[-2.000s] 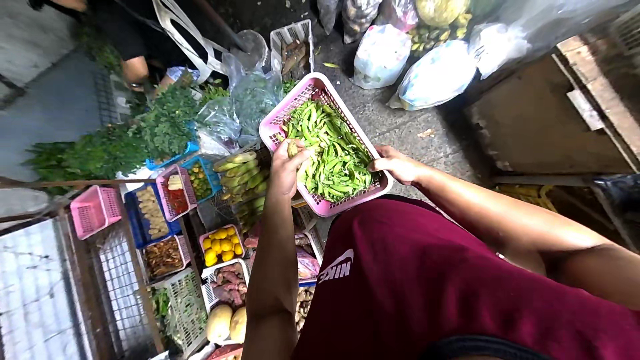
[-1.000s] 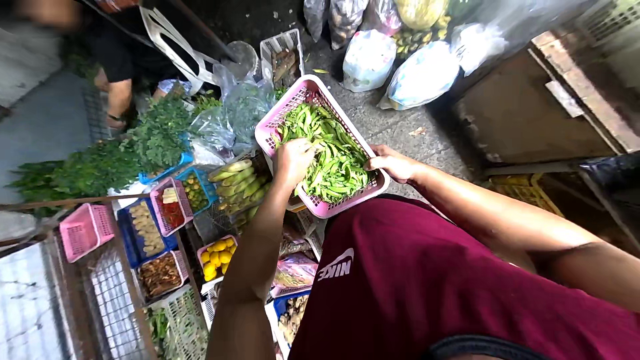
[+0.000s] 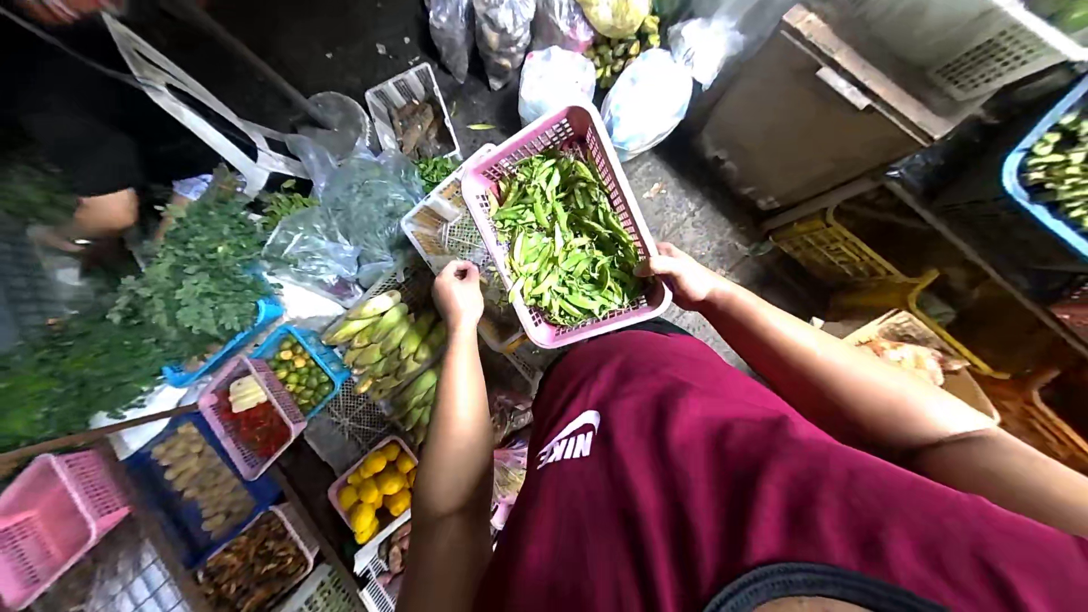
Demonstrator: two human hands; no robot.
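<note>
Flat green bean pods [image 3: 569,238] fill a pink plastic basket [image 3: 629,187] in front of my body. At its lower right rim, my right hand [image 3: 684,276] grips the basket, thumb over the edge. My left hand [image 3: 459,293] is just left of the basket, over a white crate [image 3: 429,225], its fingers curled; whether something small is between them I cannot tell. Ears of corn in green husks [image 3: 395,340] lie below and left of that hand.
Left are leafy greens [image 3: 191,263], a blue basket of small green fruit [image 3: 297,370], a pink basket with red chillies [image 3: 255,416] and yellow fruit [image 3: 378,484]. Filled plastic bags [image 3: 646,98] stand beyond. A person's arm [image 3: 106,212] shows at upper left; a yellow crate [image 3: 837,246] is right.
My left hand was in the pods in both earlier frames and is now outside the basket, to its left. My right hand has kept its hold on the rim.
</note>
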